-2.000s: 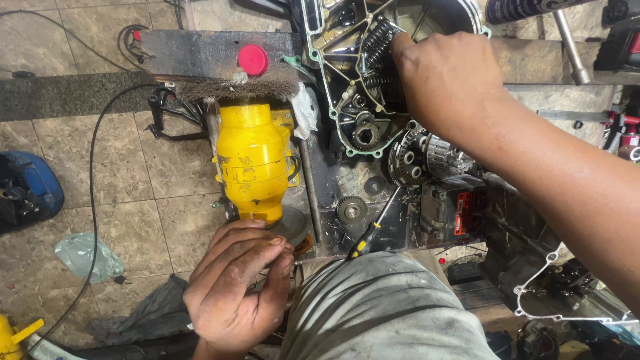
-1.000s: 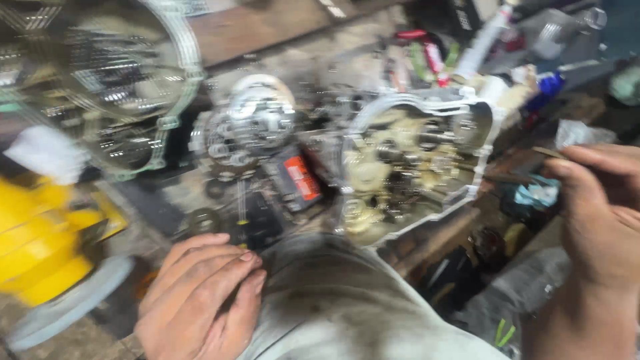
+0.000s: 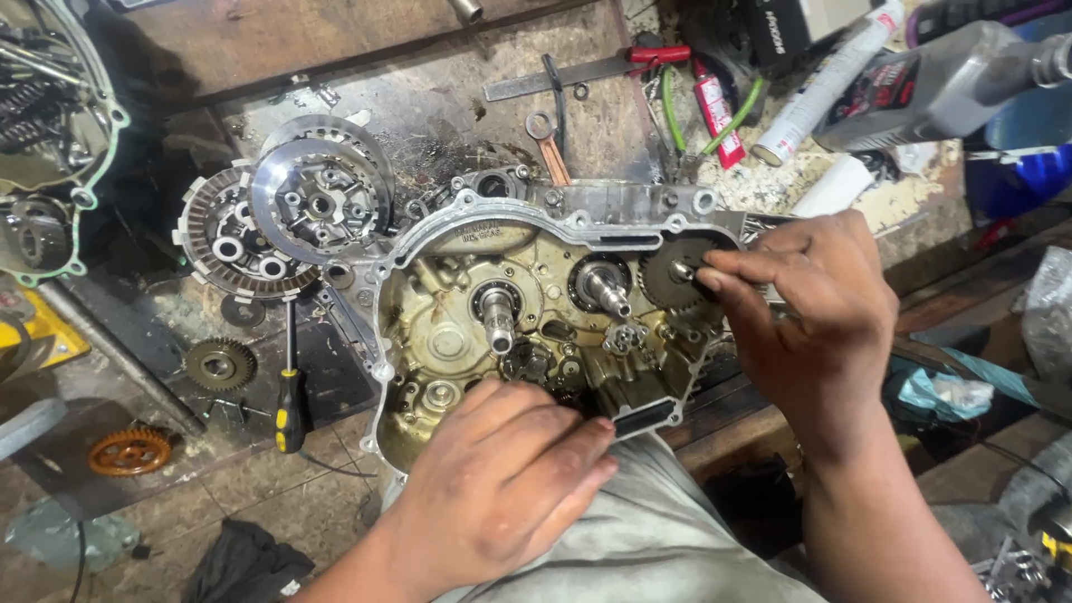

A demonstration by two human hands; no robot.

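An oily engine crankcase half [image 3: 444,342] lies on the bench before me, its inside facing up. Two splined shafts, a left one [image 3: 499,322] and a middle one [image 3: 605,289], stand up from bearings. A thin toothed gear [image 3: 670,276] sits at the case's right end. My right hand [image 3: 808,310] is at that gear, thumb and forefinger close together by its rim; whether they grip anything is unclear. My left hand [image 3: 511,477] rests over the case's lower edge, fingers loosely curled, and hides part of the inside. Nothing shows in it, though its palm is hidden.
A clutch basket [image 3: 205,243] with steel plates and a screwdriver [image 3: 291,410] lie left, near a loose steel gear [image 3: 220,364] and an orange gear [image 3: 130,452]. Behind are a connecting rod [image 3: 548,146], green-handled pliers [image 3: 733,121], a spray can [image 3: 825,88] and a grey bottle [image 3: 938,84].
The view has swung right from the yellow tool. My right hand has moved from beyond the right side of the crankcase to the toothed gear. My left hand now lies over the case's lower edge.
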